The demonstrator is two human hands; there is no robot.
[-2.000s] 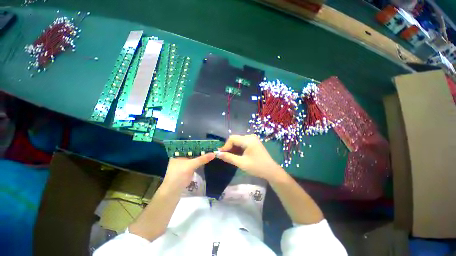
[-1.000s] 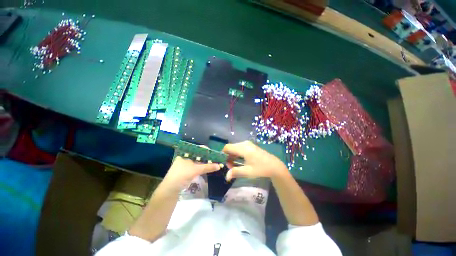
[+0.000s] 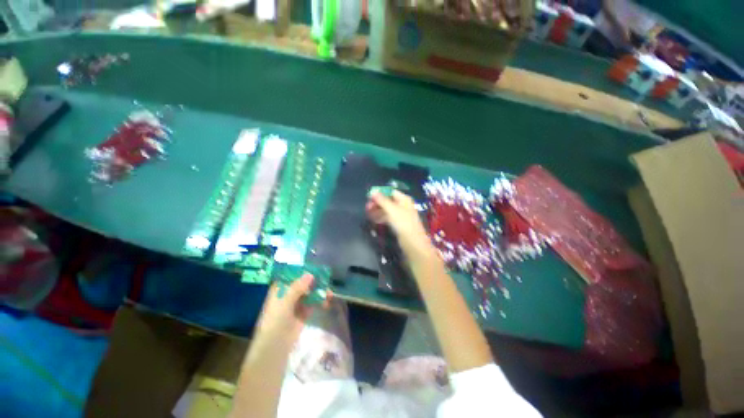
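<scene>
My left hand holds a short green PCB panel strip at the bench's front edge, above my lap. My right hand is over the black sheet, its fingertips at a small green board. The image is blurred, and whether the fingers still grip that board I cannot tell. The hand hides part of the sheet and the wires on it. Stacked PCB strips with pale grey strips lie left of the sheet.
A large red cable pile lies right of the sheet, beside red bubble wrap. A smaller cable pile lies far left. An open carton stands at the right, another below the bench at left. A box stands behind.
The view has tilted up, showing more behind the bench. My right hand has left the panel strip and moved forward over the black sheet. My left hand still holds the strip, now shorter.
</scene>
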